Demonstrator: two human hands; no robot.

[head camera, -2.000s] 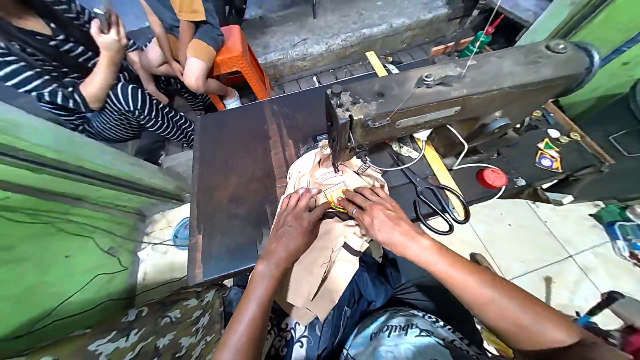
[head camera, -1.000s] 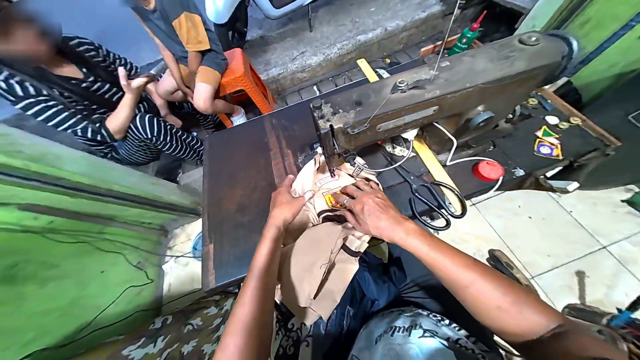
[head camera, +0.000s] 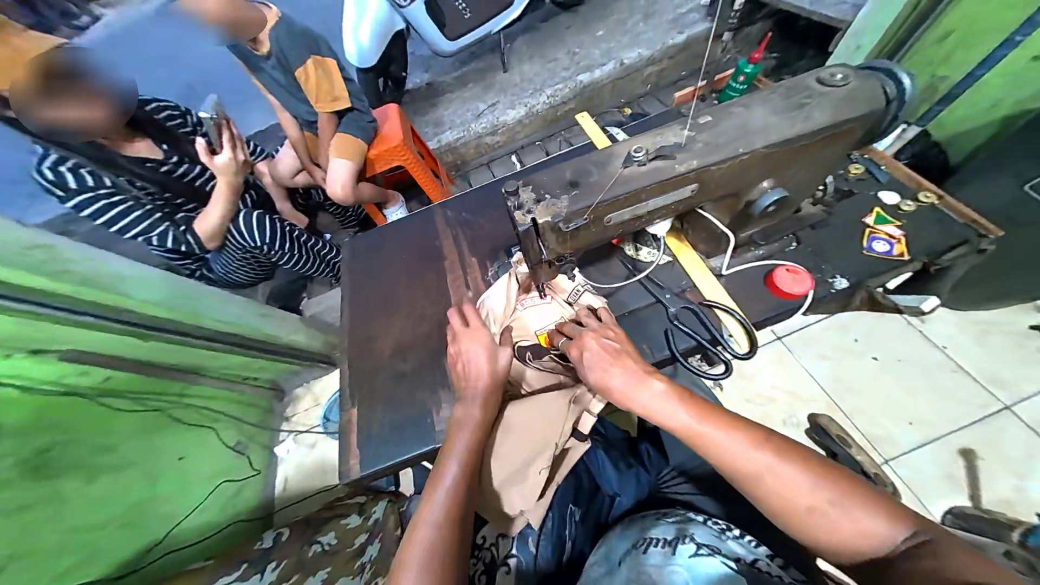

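A tan cloth garment [head camera: 520, 439] with sewn patches lies under the needle end of an old sewing machine [head camera: 699, 162] and hangs over the table's front edge. My left hand [head camera: 478, 353] rests along the garment's left edge, fingers a little spread, partly on the dark wooden table [head camera: 390, 341]. My right hand [head camera: 597, 349] presses on the cloth beside a small yellow and red patch [head camera: 544, 335], fingers bent; whether it pinches the cloth is unclear. Black-handled scissors [head camera: 707, 337] lie right of my right hand, near a yellow ruler [head camera: 707, 276].
A red round lid [head camera: 790, 282], a white cord and embroidered patches [head camera: 886, 244] lie at the right. A green bottle [head camera: 743, 73] stands behind the machine. Beyond the table's left side, one person sits holding a phone [head camera: 213, 118]; another sits on an orange stool [head camera: 406, 154].
My left hand has moved from on top of the cloth to its left edge. My right hand remains on the cloth near the yellow patch. The seated person's phone hand has shifted.
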